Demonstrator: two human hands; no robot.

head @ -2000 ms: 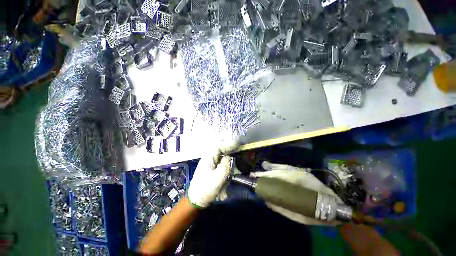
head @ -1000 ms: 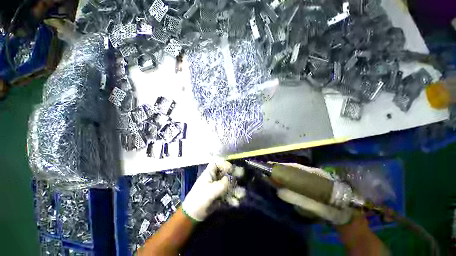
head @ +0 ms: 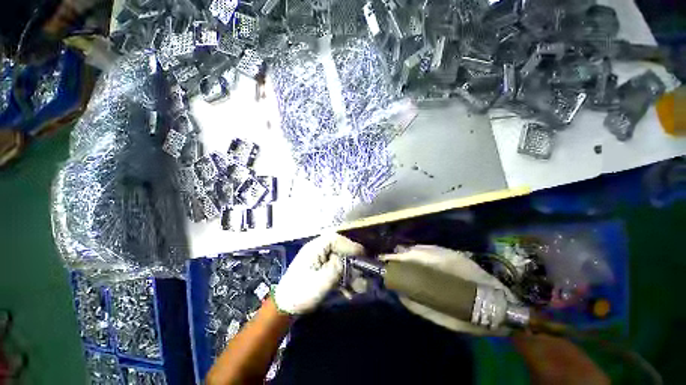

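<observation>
My left hand, in a white glove with a green edge, is closed on a small metal bracket, mostly hidden by the fingers, just below the table's front edge. My right hand, also gloved, is wrapped around a thick olive-brown air tool. The tool's narrow metal nose points left and meets the bracket; exact contact is too small to tell. Thin metal pins lie in and around an open clear bag at table centre. Loose brackets lie on the table left of the pins.
A large heap of brackets covers the table's back. A bulging clear plastic bag is at the left edge. Blue bins with metal parts stand below left. A blue bin of mixed scraps is below right. A yellow-orange object is far right.
One second ago the tool's nose was apart from my left hand, up and to the right; now it is back at the bracket. The camera view has shifted slightly.
</observation>
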